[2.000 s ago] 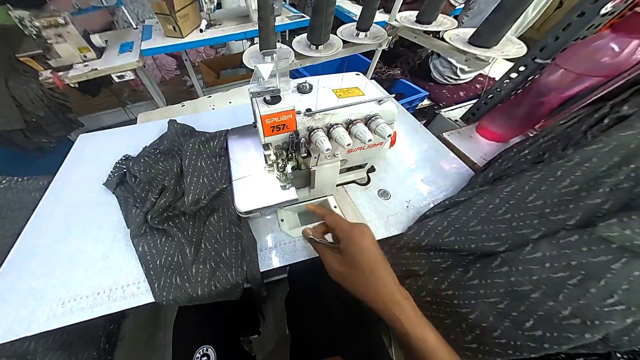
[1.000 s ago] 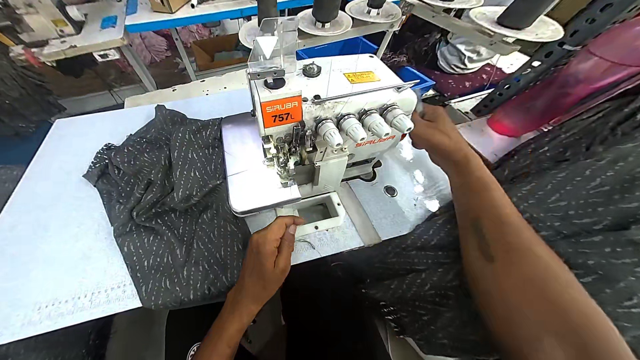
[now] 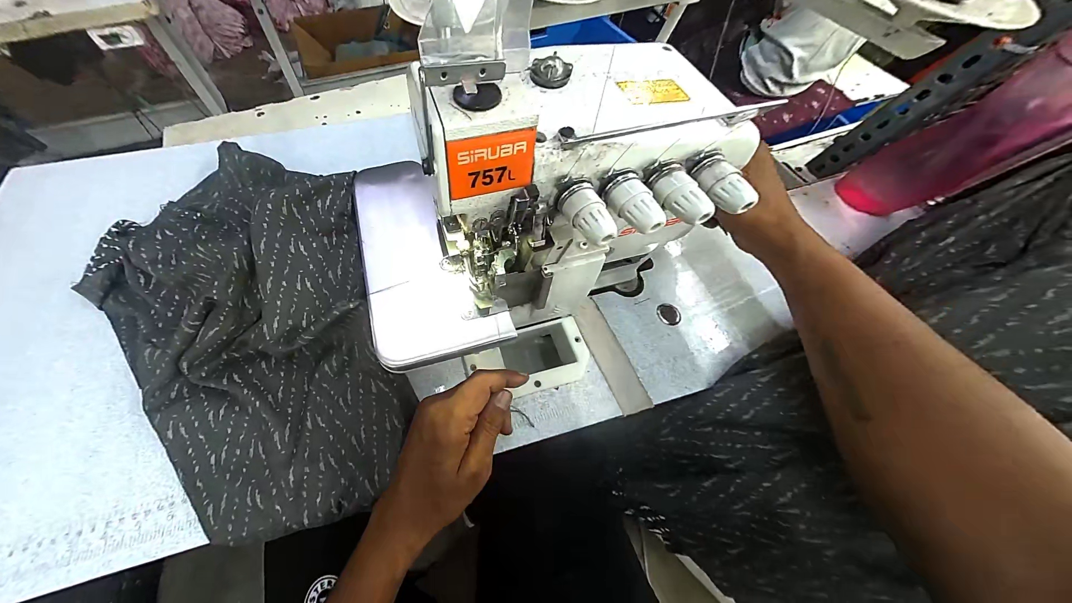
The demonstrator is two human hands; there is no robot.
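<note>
A white Siruba overlock sewing machine [image 3: 578,109] stands on the table, its needle and looper area uncovered. My left hand [image 3: 456,444] is at the front edge, fingertips beside a white rectangular frame [image 3: 569,368] set below the machine's cloth plate; whether they pinch anything small I cannot tell. At the machine's right end is my right hand [image 3: 758,205], its fingers hidden behind the machine, so its grip does not show. Dark grey patterned fabric [image 3: 285,335] lies bunched left of the cloth plate. More such fabric [image 3: 779,452] hangs at the right, under my right forearm.
The white tabletop [image 3: 67,352] extends left. A black perforated metal bar [image 3: 930,100] and a pink translucent object [image 3: 938,167] are at the right. Behind the machine are a cardboard box [image 3: 356,42], a blue bin [image 3: 586,32] and thread stand parts [image 3: 963,10].
Two seconds ago one hand was over the frame below the machine. One second ago both hands were near their present places. The view has moved closer to the machine.
</note>
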